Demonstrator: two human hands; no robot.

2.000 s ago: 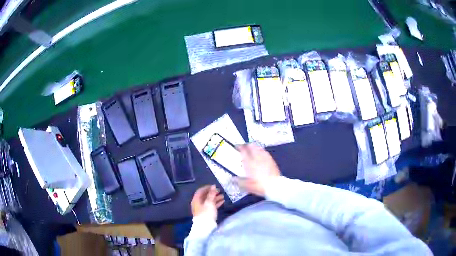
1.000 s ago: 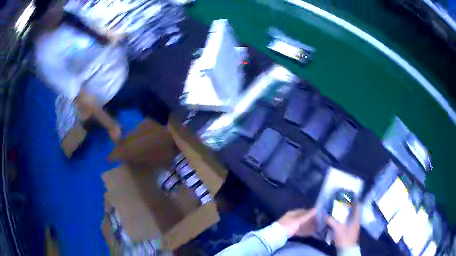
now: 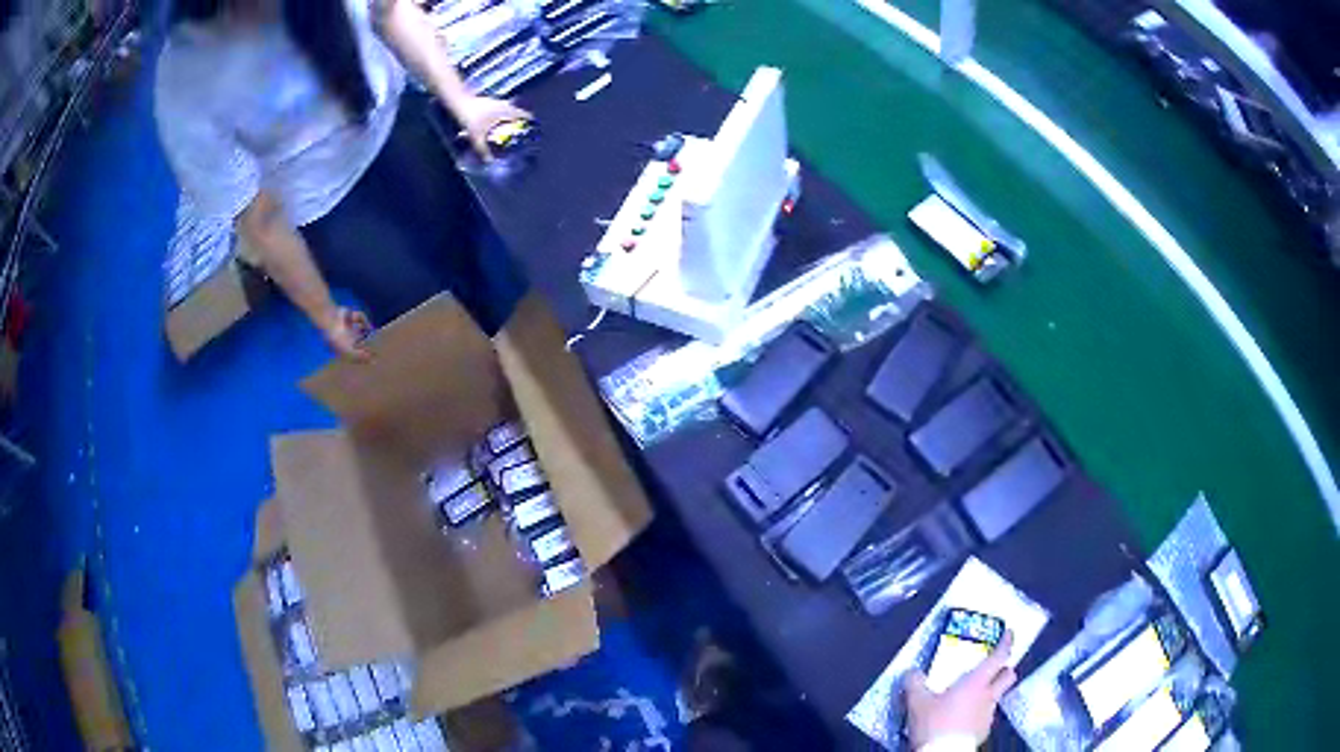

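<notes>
An open unit (image 3: 958, 651), with a white face, yellow band and green board end, lies over a whitish sleeve (image 3: 1014, 595) near the bottom right. My right hand (image 3: 963, 708) grips it from below, thumb at its left side and fingers at its right, partly covering the lower end. My left hand is not in view. Several dark shells (image 3: 835, 517) lie on the black bench to the upper left of the unit. One frame-like black shell (image 3: 894, 566) lies closest to the sleeve.
A white bench machine (image 3: 735, 206) and a long plastic-covered strip (image 3: 764, 345) stand beyond the shells. One unit (image 3: 955, 232) lies on the green belt (image 3: 1117, 323). More units (image 3: 1124, 676) lie at bottom right. Open cartons (image 3: 529, 646) stand on the blue floor. Another person stands behind them.
The view has swung left towards the cartons and the other person. My left hand has gone out of view. My right hand still holds the open unit at the whitish sleeve.
</notes>
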